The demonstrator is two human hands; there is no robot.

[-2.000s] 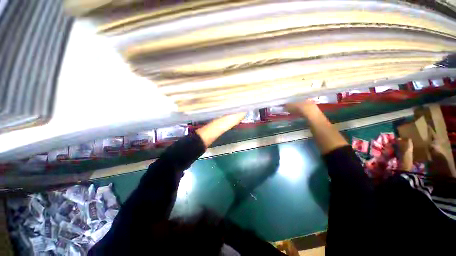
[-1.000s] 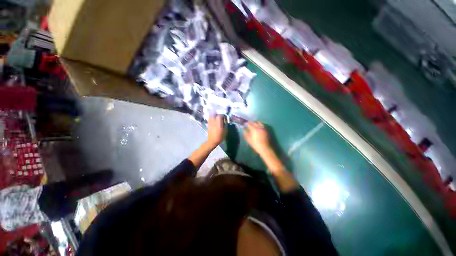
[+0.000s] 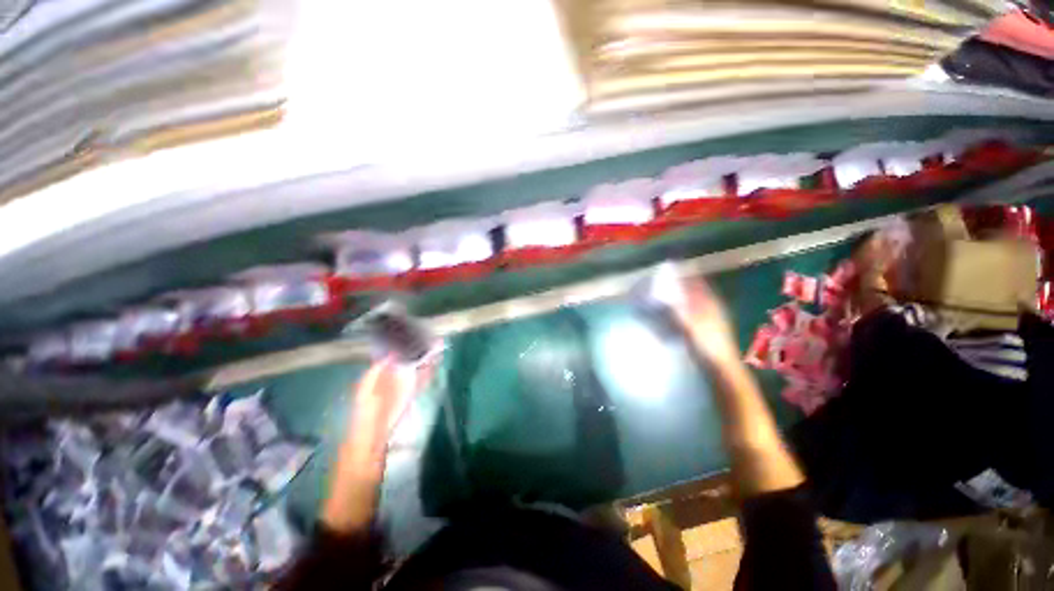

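My left hand (image 3: 387, 398) is over the green worktable near the pale edge rail, shut on a sachet (image 3: 399, 334) with a dark printed block. My right hand (image 3: 704, 314) is raised near the rail further right, with a small whitish sachet (image 3: 663, 284) at its blurred fingertips. Red packages (image 3: 537, 239) with white tops stand in a close row on the green conveyor belt (image 3: 462, 293) beyond the rail. A heap of sachets (image 3: 173, 491) lies at the left of the worktable (image 3: 520, 398).
A white overhead shelf (image 3: 428, 81) holds cardboard sheet stacks (image 3: 763, 52). Small red packets (image 3: 806, 341) are piled at the right, beside a neighbouring person's dark sleeve (image 3: 902, 404). A brown carton (image 3: 991, 277) is at the far right. The pale rail (image 3: 509, 309) runs across.
The view has swung from the sachet heap back to the belt. My hands, together at the heap one second ago, are now apart near the rail, each with a sachet.
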